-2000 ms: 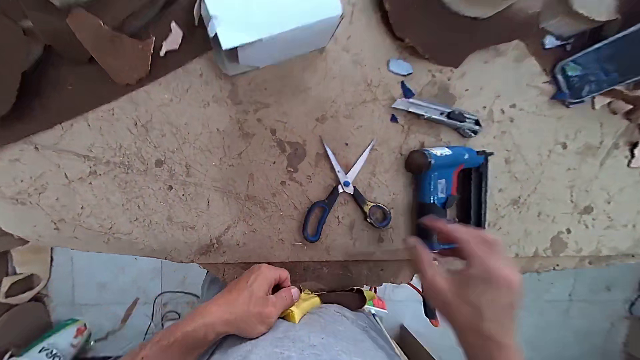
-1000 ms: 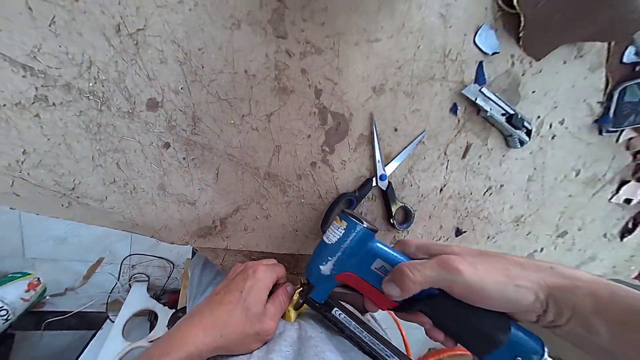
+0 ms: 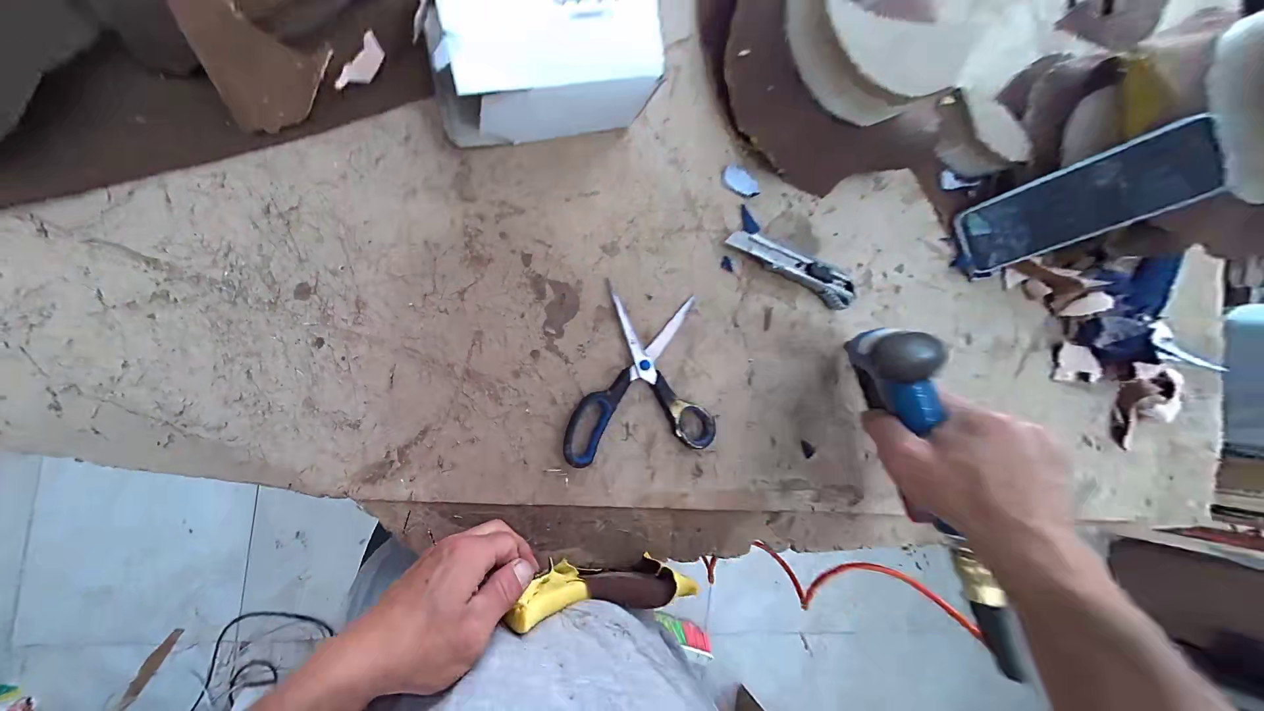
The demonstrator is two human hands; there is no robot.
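Observation:
My left hand [image 3: 449, 607] grips the left end of a small piece with yellow covering [image 3: 548, 595] and a dark brown middle part [image 3: 630, 590], held over my lap at the bench's front edge. At the right, my right hand [image 3: 987, 474] is closed around a blue pneumatic stapler [image 3: 913, 395], raised over the worktable [image 3: 425, 375] and apart from the piece. Spread scissors [image 3: 644, 367] with dark blue handles lie between the hands, farther back. A metal snap-off utility knife [image 3: 793, 269] rests behind them to the right.
A white cardboard box [image 3: 573, 114] stands at the back. Brown leather-like pieces [image 3: 257, 59] lie at the back left, with more at the back right. A smartphone [image 3: 1091, 197] sits among scraps [image 3: 1106, 326] at the right. An orange coiled hose [image 3: 859, 566] hangs below the front edge.
One second ago the stapler's nose was at the yellow-covered piece by my left hand. My right hand has since moved it away to the right. The view has shifted.

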